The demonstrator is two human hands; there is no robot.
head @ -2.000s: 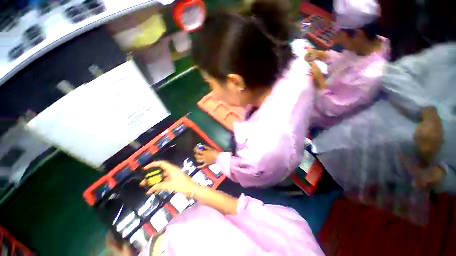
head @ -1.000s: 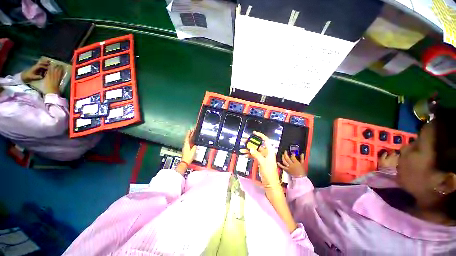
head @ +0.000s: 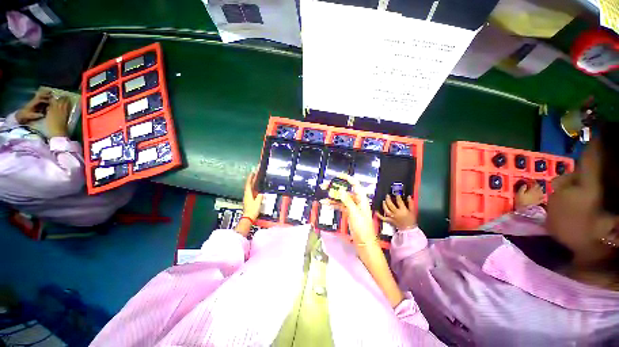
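The orange-red main tray [head: 346, 129] lies in front of me, with a black inner tray [head: 387, 177] across it. Several glossy black phone-like screens [head: 278, 177] stand in the inner tray. My right hand [head: 353, 207] holds a small square device [head: 339, 188] in its fingertips over the screens; its face shows yellow-green. My left hand [head: 251, 203] grips the left edge of the main tray. Blue parts [head: 313, 135] show in the upper row and white-faced parts [head: 296, 210] in the lower row.
A neighbour's hand [head: 399, 211] touches a small lit device [head: 398, 190] at the inner tray's right end. A red tray [head: 108, 124] of rectangular parts lies left, a red compartment tray [head: 468, 183] right. An instruction sheet [head: 380, 61] stands behind.
The view has swung from a tilted angle to facing the tray, then shifted slightly. The small device stays in my right fingertips, and its face shows less brightly.
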